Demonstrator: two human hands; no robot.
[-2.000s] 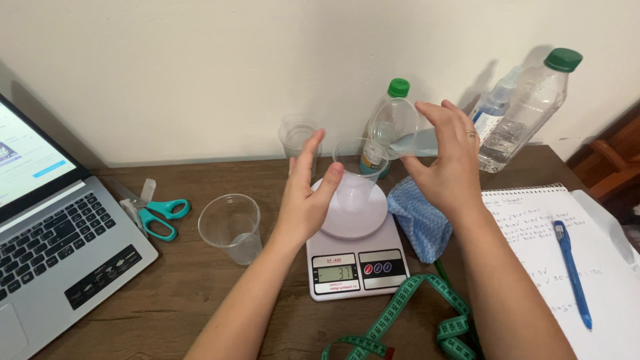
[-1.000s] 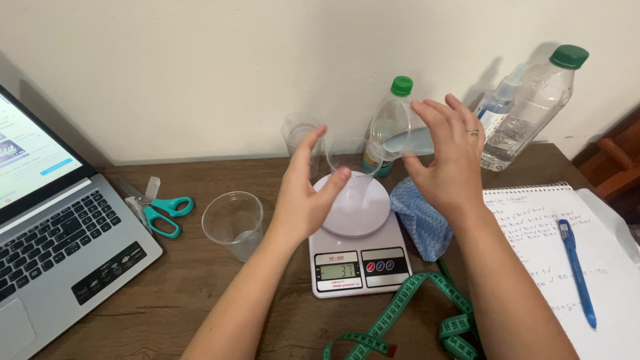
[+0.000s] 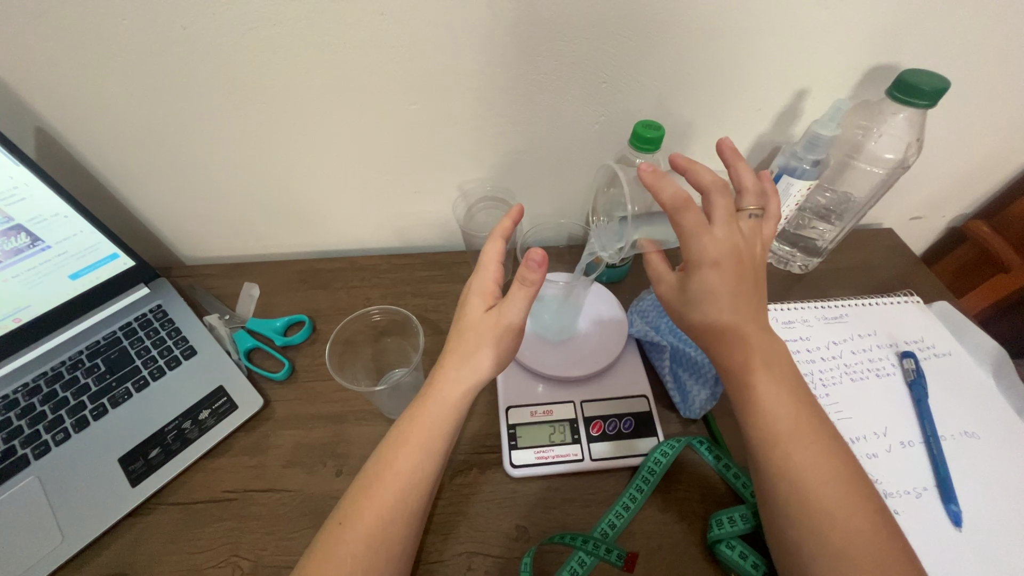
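My right hand (image 3: 712,232) grips a tilted clear plastic cup (image 3: 628,212), and pale bluish liquid runs from its rim into a second clear cup (image 3: 556,300). That lower cup stands on the round plate of a white kitchen scale (image 3: 588,344), whose display shows 29 after a dash. Beside the lower cup, on its left, is my left hand (image 3: 500,308), thumb and fingers apart; whether it touches the cup cannot be told. Another clear cup (image 3: 376,352) stands on the wooden table left of the scale, with a little clear content at its bottom.
Around the scale are a laptop (image 3: 104,384), teal scissors (image 3: 268,344), a green measuring tape (image 3: 632,504), a blue cloth (image 3: 676,356), a notebook (image 3: 864,400) and a blue pen (image 3: 928,440). Behind stand a clear cup (image 3: 484,216), a green-capped bottle (image 3: 646,140), a pump bottle (image 3: 800,164) and a large bottle (image 3: 860,176).
The cup in my right hand is tipped further, and liquid now streams into the cup on the scale. The display reading has changed from 37 to 29. My left hand stays beside the lower cup.
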